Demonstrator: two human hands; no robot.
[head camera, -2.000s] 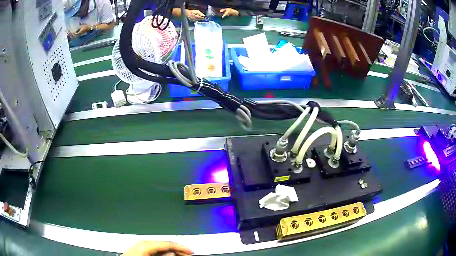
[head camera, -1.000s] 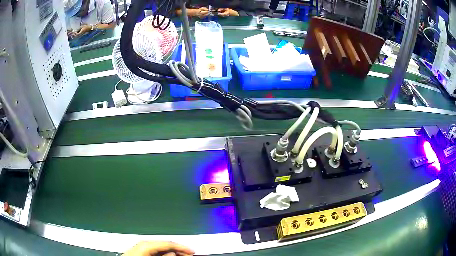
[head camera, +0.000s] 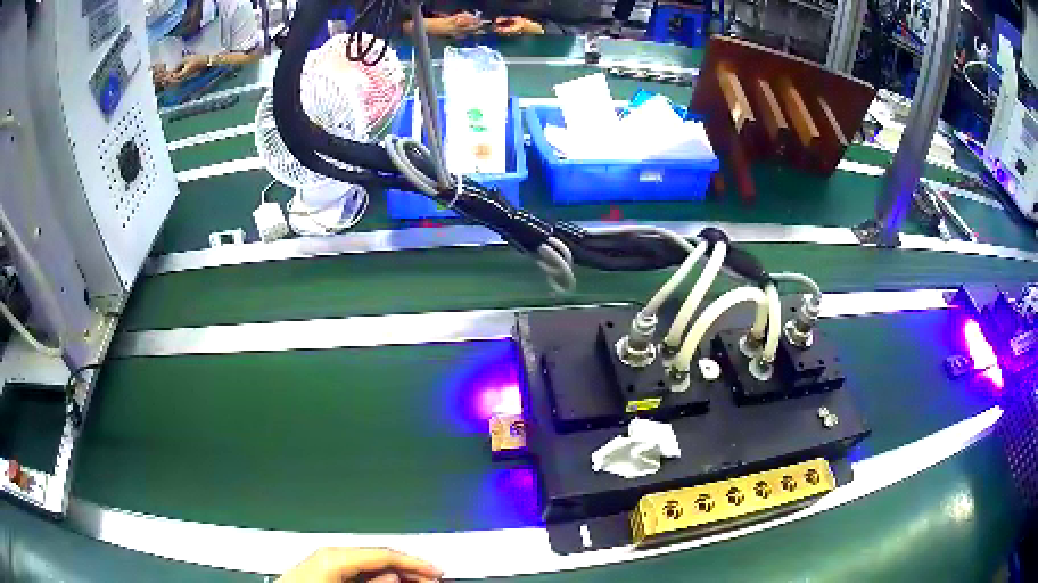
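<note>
A gold fixture plate lies on the green conveyor; its left end sticks out of the black lamp housing, the rest is hidden inside. Violet light glows around it. Gold cover plates with a row of round holes rest against the housing's front. My left hand shows at the bottom edge, left of centre, over the silver rail and apart from the plates. Only its upper part shows; its fingertips and anything in it are cut off. My right hand is out of the picture.
Cables run above the housing; a crumpled tissue lies on it. A pale cabinet stands left. Blue bins, a fan and a wooden rack stand behind. Another lamp glows at right, beside a dark strip. People's hands show at the back.
The gold fixture plate has moved right, deeper into the housing. The dark strip at far right has also moved right, towards the other lamp. My left hand has hardly moved.
</note>
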